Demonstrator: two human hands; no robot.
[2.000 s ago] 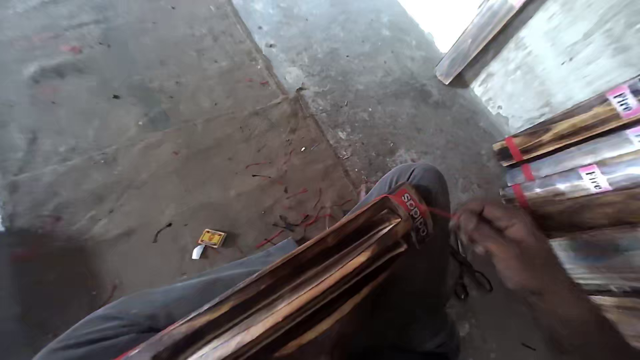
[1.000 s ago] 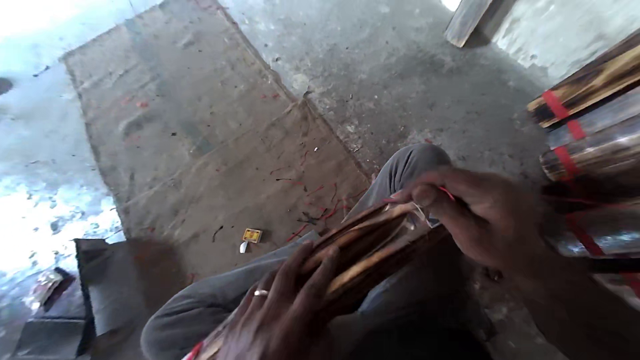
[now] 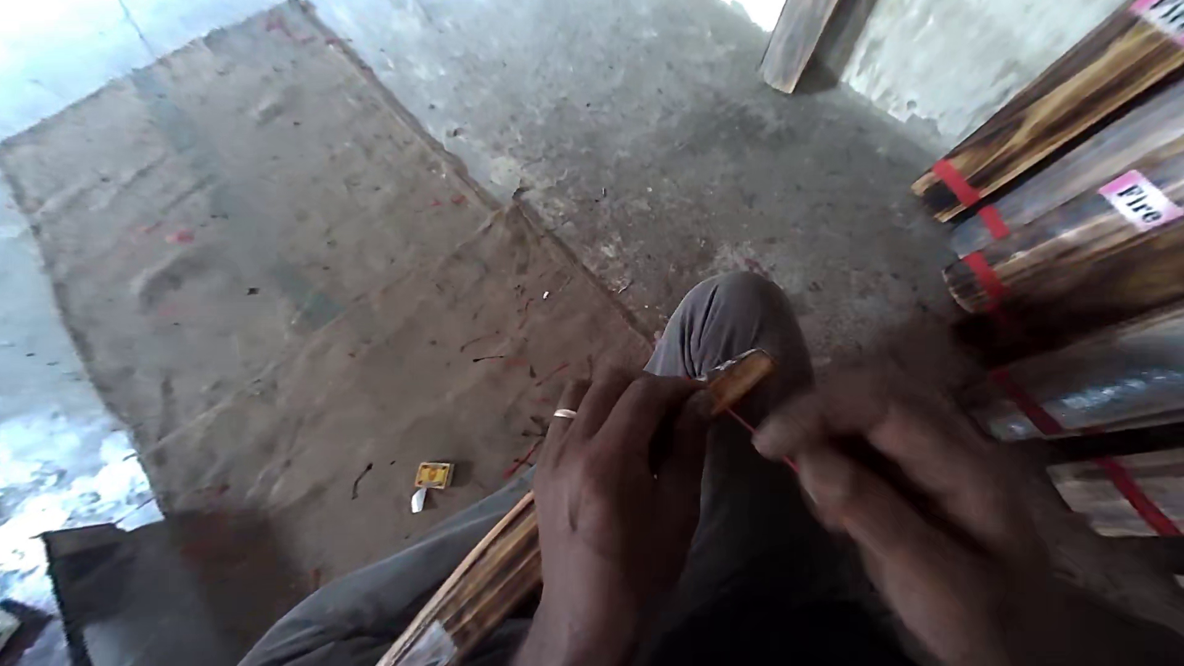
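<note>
My left hand [image 3: 615,490], with a ring on one finger, is closed around a streaked brown wooden piece [image 3: 490,578] that lies over my lap. Its squared end [image 3: 740,379] sticks out past my fingers above my knee, and clear wrap shows on its lower part. From that end a thin red string [image 3: 745,424] runs to my right hand [image 3: 888,462], which is blurred and pinches the string between thumb and fingers. My palm hides the middle of the wooden piece.
Several wrapped wooden pieces [image 3: 1064,120] with red bands and pink labels are stacked at right. A plank [image 3: 797,42] rests near the top. On the floor cloth [image 3: 277,277] lie a yellow matchbox [image 3: 434,474], a white scrap [image 3: 418,500] and bits of red string. A dark sheet [image 3: 120,592] is at lower left.
My left hand, out of view two seconds ago, now grips near the end of the wooden piece. My right hand was at that end one second ago and is now off to its right.
</note>
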